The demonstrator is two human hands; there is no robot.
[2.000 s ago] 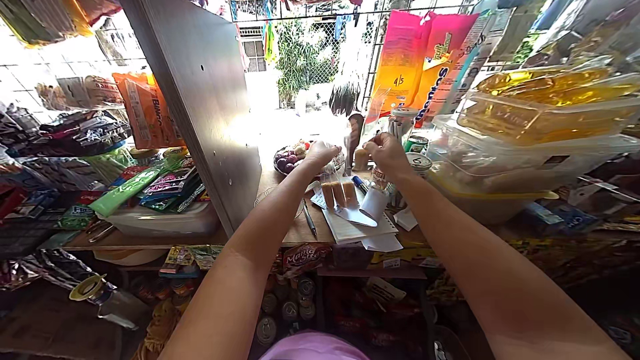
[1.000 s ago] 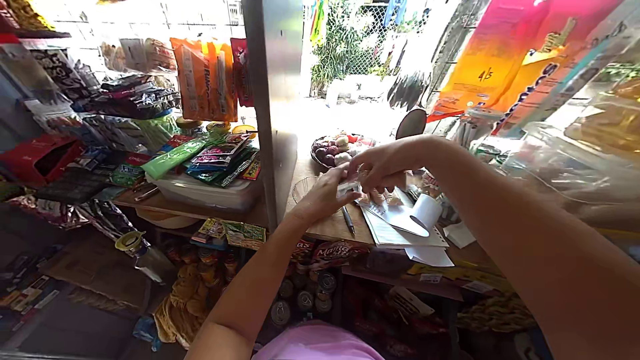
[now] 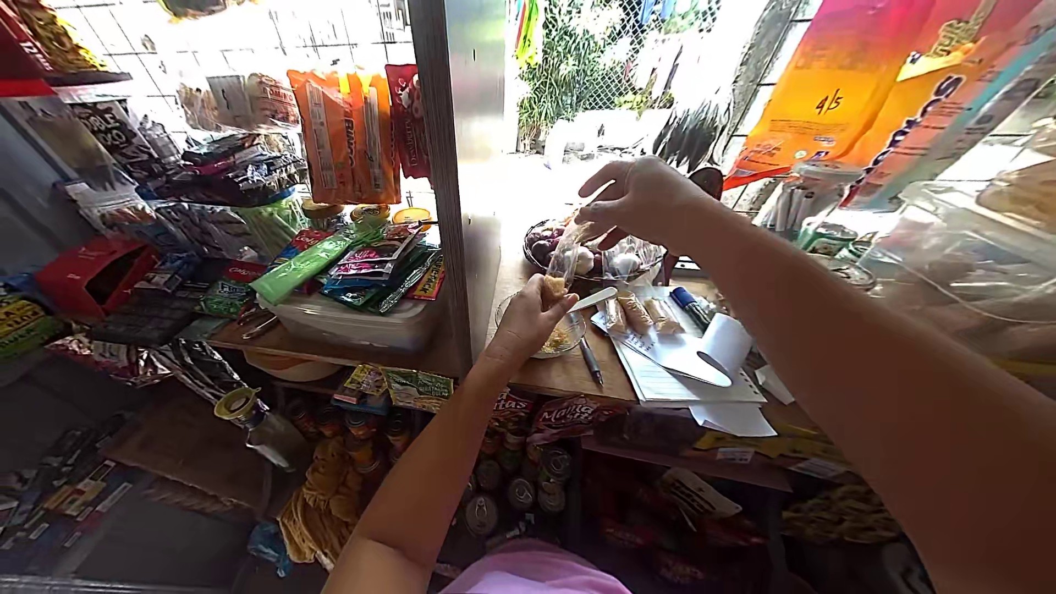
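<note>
My left hand grips the filled lower end of a small clear plastic bag with light brown contents. Over it, my right hand has its fingers spread at the bag's top; whether they pinch the plastic cannot be told. Below the bag stands a clear bowl with some light brown bits, partly behind my left hand. A white spoon or spatula lies across its edge. To the right, several filled small bags rest on papers by a paper roll.
Behind the bowl is a basket of onions and garlic. A pen lies on the wooden counter. An upright wooden post stands left, with a plastic box of sachets beyond it. Large snack packs hang at the right.
My hands were close together one second ago; my right hand is now raised apart from my left. The bowl has come into sight beneath them. The view has turned left since two seconds ago.
</note>
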